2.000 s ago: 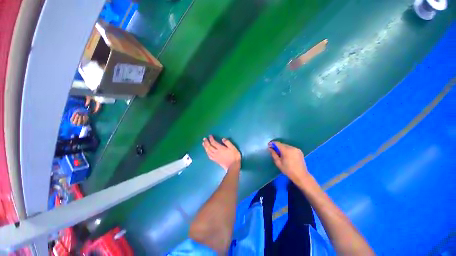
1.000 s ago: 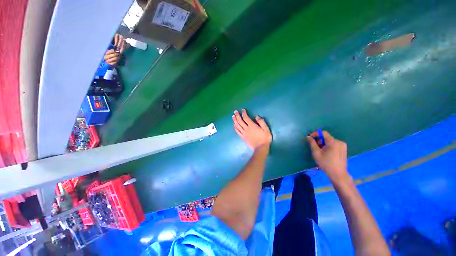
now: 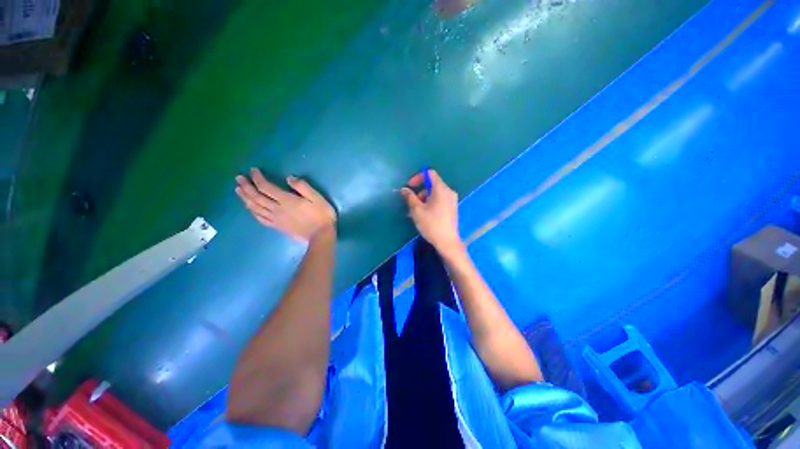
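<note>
My left hand [image 3: 288, 207] lies palm down on the green bench top [image 3: 368, 114], fingers apart, and holds nothing. My right hand [image 3: 433, 209] is to its right, just above or on the bench near its front edge. It is closed on a blue pen [image 3: 427, 181], a thin stick that shows between thumb and fingers. A short thin tip shows at the fingertips. Whether the tip touches the bench I cannot tell.
A pale shelf post [image 3: 114, 281] with a foot plate stands at the left. A red tray [image 3: 101, 421] is at the lower left. A cardboard box [image 3: 35, 39] is at the upper left. On the floor at the right are a light blue stool [image 3: 630, 364] and another brown box [image 3: 765, 263].
The view has shifted, bringing the stool and right-hand box into sight and cutting off the upper-left box. My left hand stays flat on the bench; my right hand still holds the pen.
</note>
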